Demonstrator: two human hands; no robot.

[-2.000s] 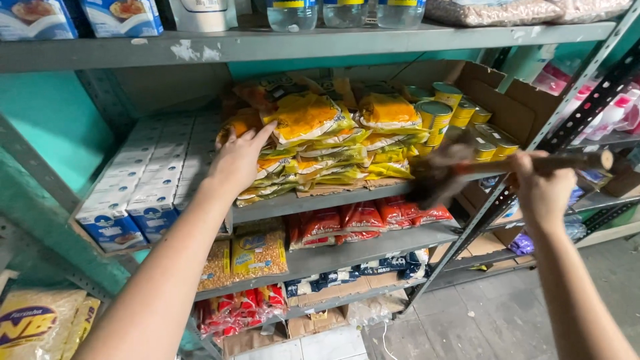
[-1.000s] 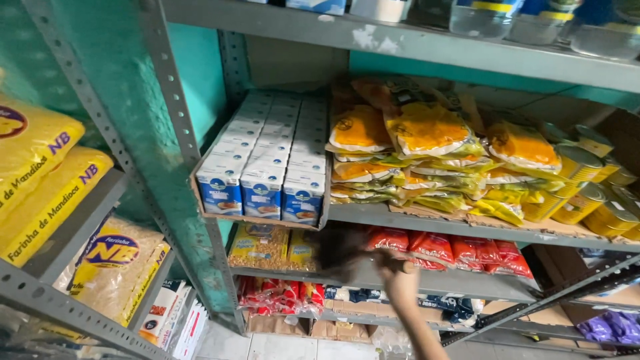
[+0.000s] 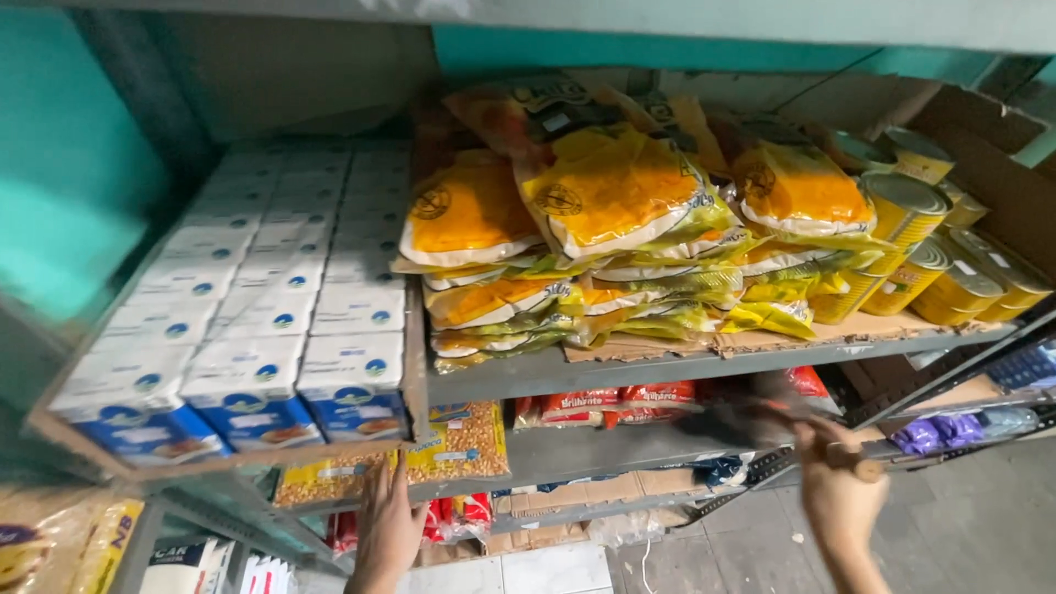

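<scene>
My right hand (image 3: 837, 487) grips the wooden handle of a brush (image 3: 742, 421), whose dark, motion-blurred head is in front of the red packets (image 3: 627, 400) on the shelf below. My left hand (image 3: 388, 516) is raised with fingers extended at the edge of the lower shelf, nearest to the bags of popcorn kernels (image 3: 462, 445); whether it touches them I cannot tell. Above it, a cardboard tray holds rows of white and blue cartons (image 3: 256, 363). Beside the tray, yellow and orange plastic packets (image 3: 619, 198) lie stacked on the same shelf.
Yellow tins (image 3: 899, 223) stand at the right of the packets in torn cardboard. The metal shelf edge (image 3: 528, 375) runs over the lower shelves. Large yellow bags (image 3: 66, 536) lie at lower left, and purple packets (image 3: 940, 433) at right. A shelf upright rises at left.
My left hand has left the yellow packets, where it was two seconds ago, and is now lower, by the popcorn bags. The brush in my right hand is now at the right of the lower shelf.
</scene>
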